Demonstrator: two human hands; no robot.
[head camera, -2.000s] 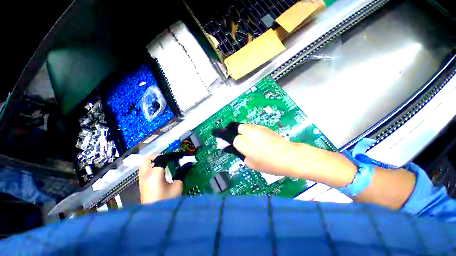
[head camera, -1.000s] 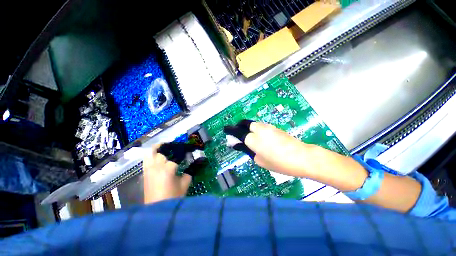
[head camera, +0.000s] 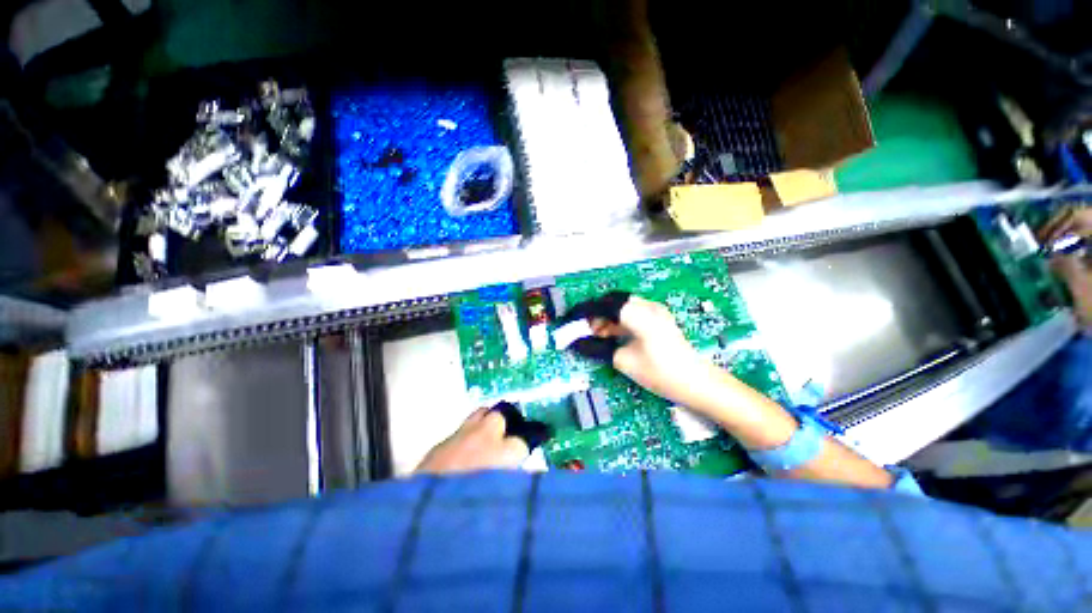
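The green circuit board (head camera: 653, 281) lies on the conveyor in front of me. My right hand (head camera: 653, 345), with black finger cots, is over its middle, with a white block component (head camera: 574, 333) between the fingertips. My left hand (head camera: 481, 439), also with black cots, is at the board's lower left. A white patch shows at its fingertips; whether it holds this is unclear. Blue parts (head camera: 489, 295), upright white parts (head camera: 513, 333) and a copper-red coil (head camera: 535, 307) stand at the board's upper left. A dark grey block (head camera: 592, 408) stands mid-board.
Behind the rail (head camera: 395, 278) are loose silver metal parts (head camera: 240, 180), a bin of blue parts (head camera: 401, 156) with a clear ring (head camera: 477, 180), white parts in rows (head camera: 572, 150) and an open carton (head camera: 826, 114). Another person's hand (head camera: 1069, 240) is at a board on the far right.
The view has turned and shifted. My left hand has moved away from the blue parts and coil to the lower left board edge. My right hand is now closer to the coil.
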